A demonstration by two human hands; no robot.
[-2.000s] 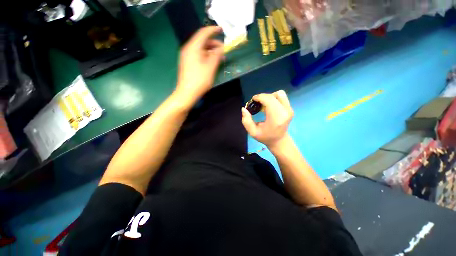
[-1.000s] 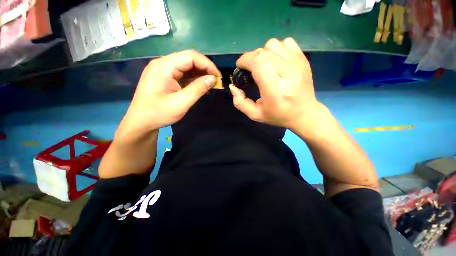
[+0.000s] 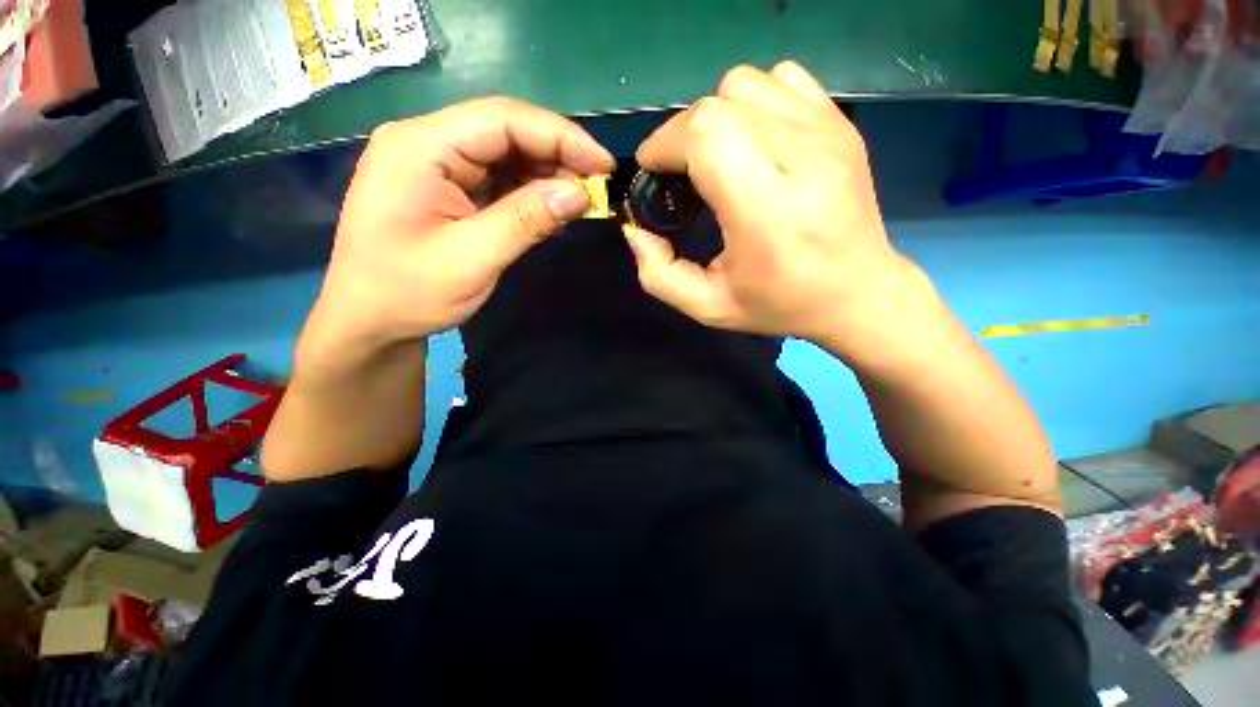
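My right hand [image 3: 774,207] holds a round, black-faced watch head [image 3: 663,200] with a gold edge between thumb and fingers, over my lap. My left hand [image 3: 456,221] pinches a gold-coloured watch band [image 3: 597,196] between thumb and forefinger; only its end shows, the rest is hidden by the hand. The band end is beside the left edge of the watch head. I cannot tell whether the two touch.
The green bench [image 3: 663,62] runs across the top. A plastic bag of bands [image 3: 277,62] lies at its left, loose gold bands [image 3: 1078,35] at its right. A red-framed stool [image 3: 187,449] stands lower left, a blue stool [image 3: 1057,152] under the bench, bagged parts [image 3: 1175,566] lower right.
My left hand has come from the bench down to the watch head, now with a gold band in its fingers. Over the last second both hands have shifted slightly up in the picture.
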